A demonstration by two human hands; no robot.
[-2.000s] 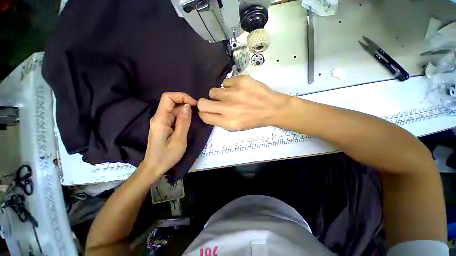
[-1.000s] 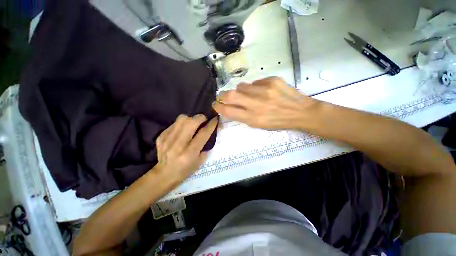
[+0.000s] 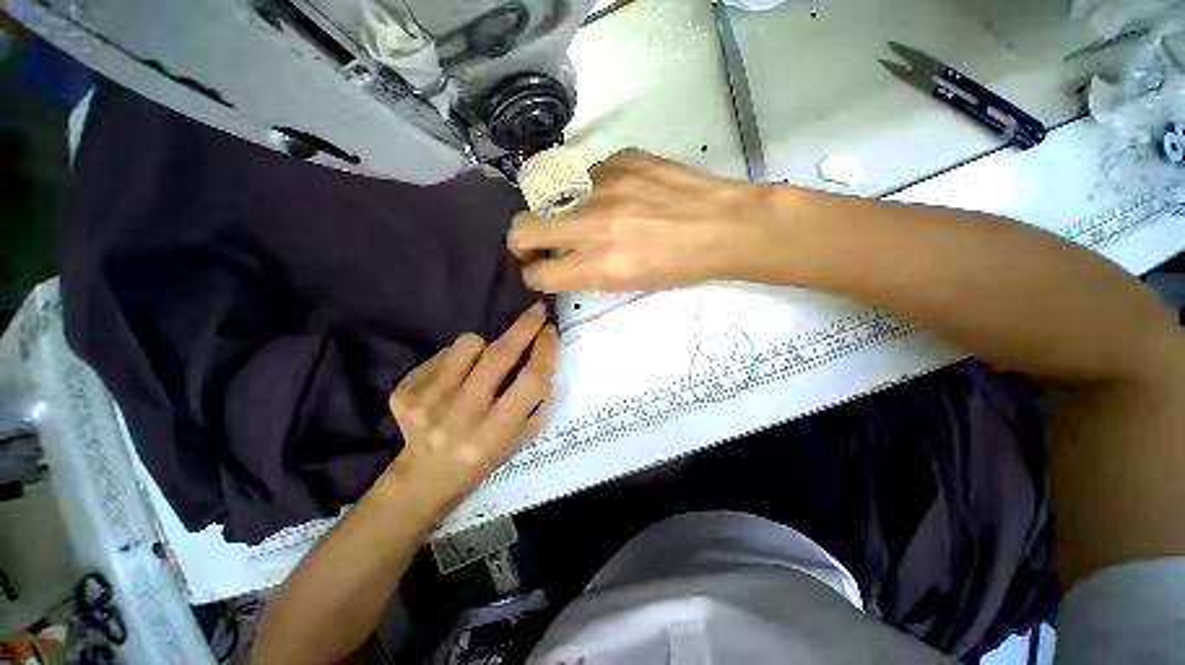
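The dark purple-brown garment piece [image 3: 299,273] lies draped over the white table left of and under the sewing machine head [image 3: 377,78]. My left hand [image 3: 474,403] lies flat on its front right part, fingers spread, fingertips close to the cloth's right edge. My right hand [image 3: 637,231] is at that same edge just below the cream ribbed roll [image 3: 555,179], thumb and finger at the cloth. The grip is partly hidden by the fingers. The needle and presser foot are hidden behind the roll and machine head.
Thread snips [image 3: 968,98] and a thin metal strip [image 3: 738,98] lie on the machine bed. A clear plastic heap [image 3: 1144,98] is at the right. Printed ruler marks [image 3: 780,361] run along the table front. Black-handled scissors [image 3: 98,608] are at lower left. Dark cloth [image 3: 949,507] hangs beside the lap.
The view has shifted. Both hands have moved from pinching close together to the cloth edge by the machine. My left hand has flattened onto the cloth, and my right hand is nearer the roll.
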